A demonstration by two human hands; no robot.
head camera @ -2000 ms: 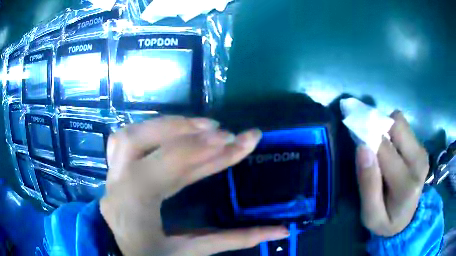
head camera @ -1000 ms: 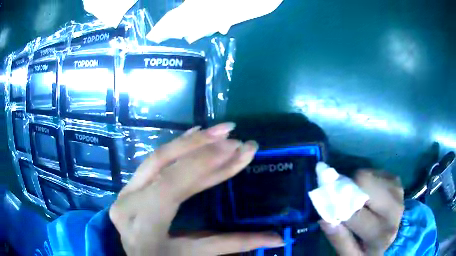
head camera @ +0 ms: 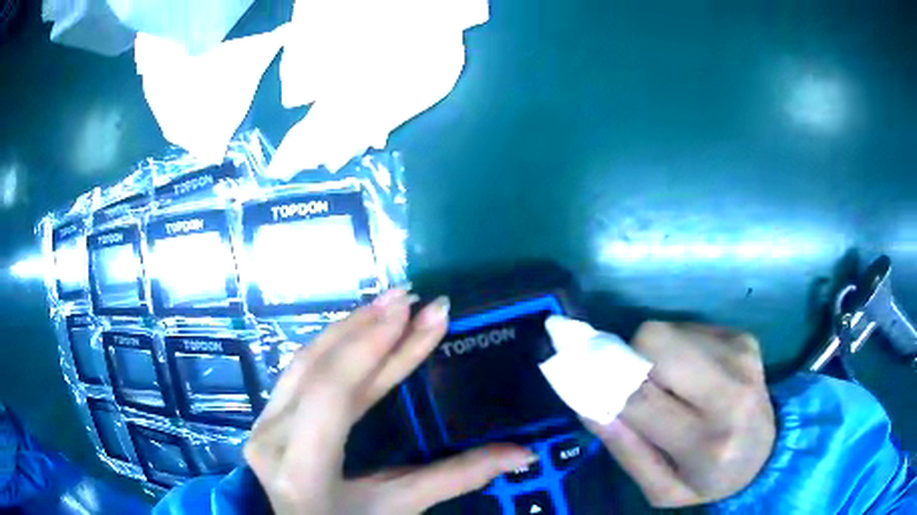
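Observation:
A handheld tester [head camera: 488, 392] with a blue face and thick black surround lies in front of me, tilted a little. A black-bordered screen lens [head camera: 479, 343] with TOPDON lettering sits over its display. My left hand [head camera: 352, 412] grips the tester from the left, fingers at the upper left edge and thumb across near the keys. My right hand [head camera: 684, 412] pinches a folded white wipe [head camera: 598, 374], its tip at the upper right part of the lens. I cannot tell whether the tip touches the lens. The tester's lower end is cut off by the frame edge.
A shiny clear plastic tray [head camera: 241, 302] holds rows of black-bordered TOPDON lenses at the left. Loose white wipes [head camera: 382, 70] lie at the far left, over the tray's far edge. A metal blow gun [head camera: 875, 307] lies at the right, beyond my blue sleeve, on the green bench [head camera: 644, 121].
My right hand with the wipe has moved left from beside the tester to over the lens. The tester has tilted and sits further left in view. More wipes show as the view shifted.

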